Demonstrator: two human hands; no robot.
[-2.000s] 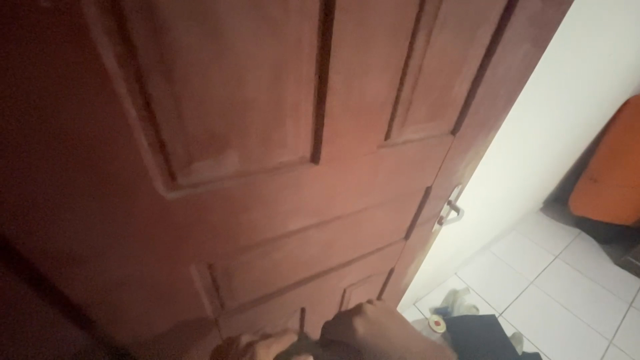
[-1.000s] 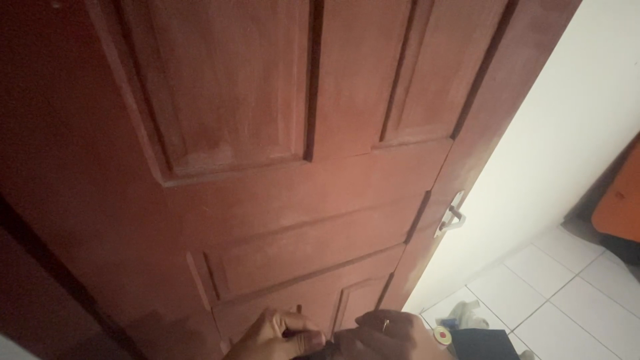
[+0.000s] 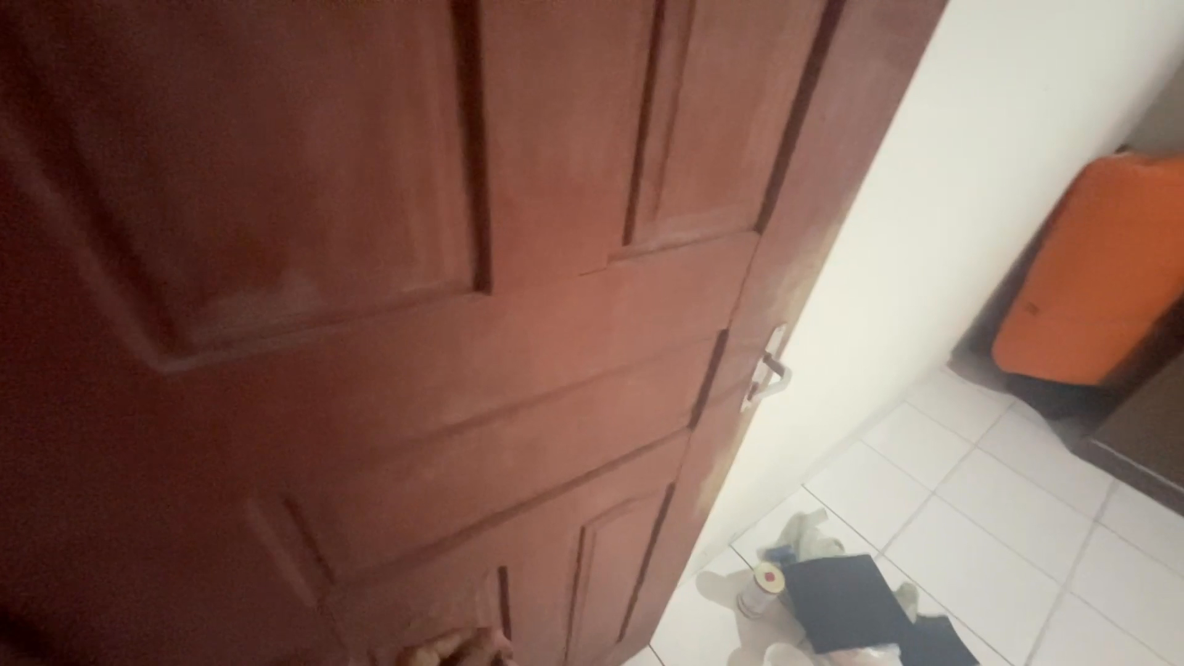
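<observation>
At the bottom edge, only the fingers of my left hand (image 3: 458, 647) show, blurred and cut off by the frame, in front of the lower part of a reddish-brown paneled door (image 3: 555, 342). Whether they hold anything cannot be told. My right hand is out of view. A metal lever handle (image 3: 768, 375) sits on a plate near the door's right edge. Pale, whitish marks show along some of the panel mouldings.
On the white tiled floor (image 3: 999, 499) at lower right lie a dark flat sheet (image 3: 846, 601), a small cylindrical container (image 3: 763, 587) and a pale crumpled cloth (image 3: 809, 532). A white wall (image 3: 943, 213) runs beside the door. An orange object (image 3: 1101, 277) stands at far right.
Both hands were close together at the bottom edge; now the right hand is out of view and only some left fingers remain. The view has shifted a little.
</observation>
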